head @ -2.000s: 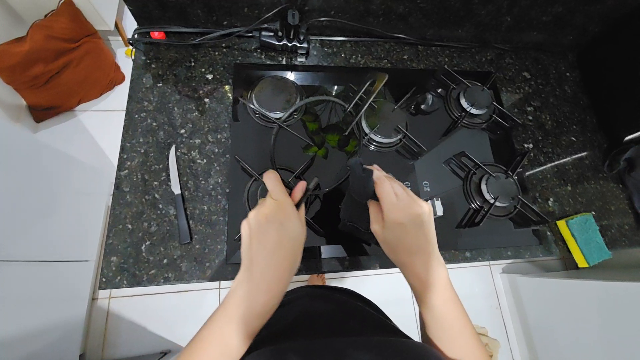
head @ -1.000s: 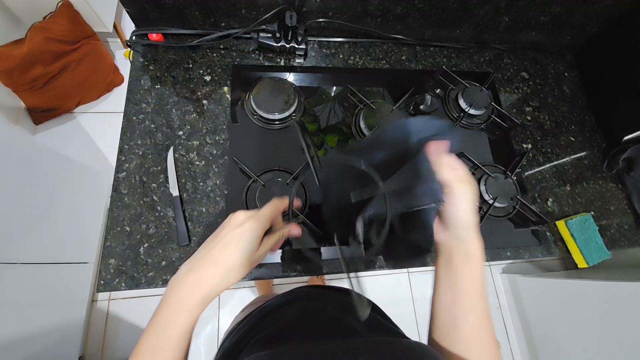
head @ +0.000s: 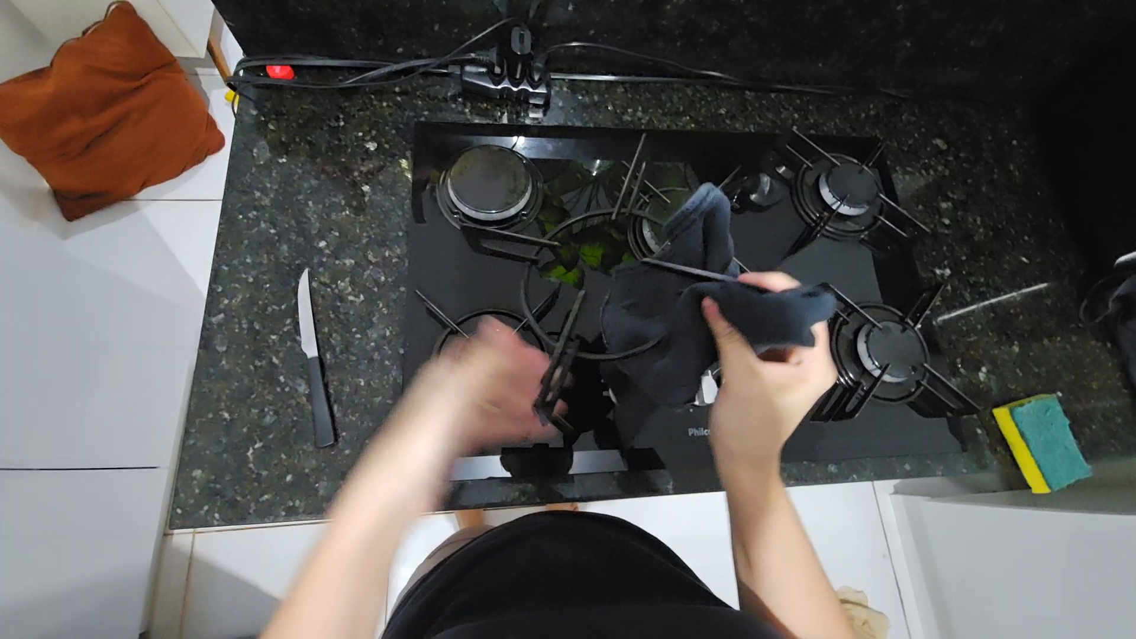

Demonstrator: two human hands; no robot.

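A black pan-support grate (head: 525,302), a ring with prongs, is held tilted above the black glass gas cooktop (head: 781,435). My right hand (head: 768,382) grips a dark grey-blue cloth (head: 652,328) wrapped about one prong of this grate; part of the cloth hangs over the ring. My left hand (head: 501,386), blurred, is at the prongs on the grate's near left side, above the front left burner; whether its fingers close on the metal cannot be told. The back left burner (head: 490,184) has no grate around it. Other grates stand around the right burners (head: 892,351).
A black-handled knife (head: 317,390) lies on the dark granite counter (head: 257,355) left of the cooktop. A yellow and green sponge (head: 1047,444) rests at the right edge. Cables and a black power socket block (head: 506,84) run along the back. An orange-brown cushion (head: 111,111) is at far left.
The cloth in my right hand, a blur one second ago, now shows folded around a prong of the raised grate. The grate has turned, and my left hand is at its near prongs.
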